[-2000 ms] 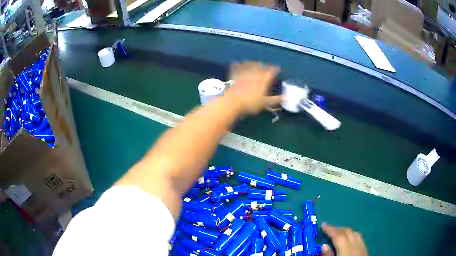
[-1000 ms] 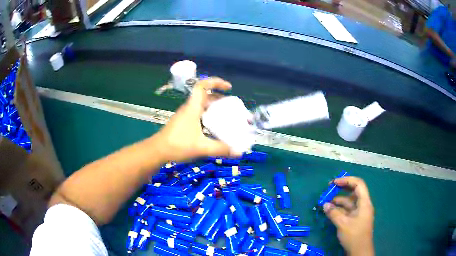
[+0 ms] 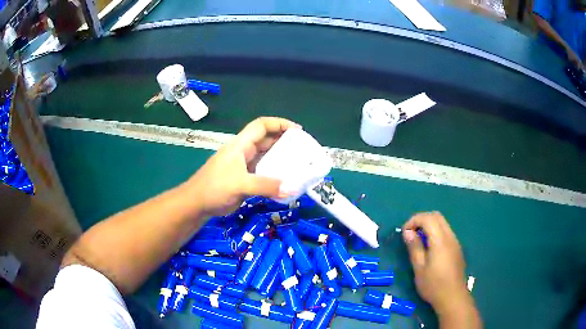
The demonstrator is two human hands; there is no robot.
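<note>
My left hand (image 3: 241, 168) holds a white fan body (image 3: 294, 160) by its drum head above the battery heap. The handle shell (image 3: 350, 217) points down to the right, with a small circuit board (image 3: 326, 191) where it meets the head. My right hand (image 3: 437, 257) is closed around a blue battery, mostly hidden by the fingers; a small white plug (image 3: 398, 230) shows at the fingertips, near the handle's end. A heap of blue batteries (image 3: 266, 266) with white labels lies on the green worktop below.
Two white fan bodies, one at left (image 3: 172, 82) with a blue battery beside it, one at right (image 3: 379, 122), stand on the conveyor (image 3: 283, 71). A cream edge strip (image 3: 450, 172) borders it. A battery carton (image 3: 42, 186) is at left. Another person's blue sleeve (image 3: 562, 22) shows at top right.
The held fan body's handle has swung from pointing right to pointing down right. My right hand has closed further over its battery, with the plug now at the fingertips. Fan bodies on the conveyor have shifted left.
</note>
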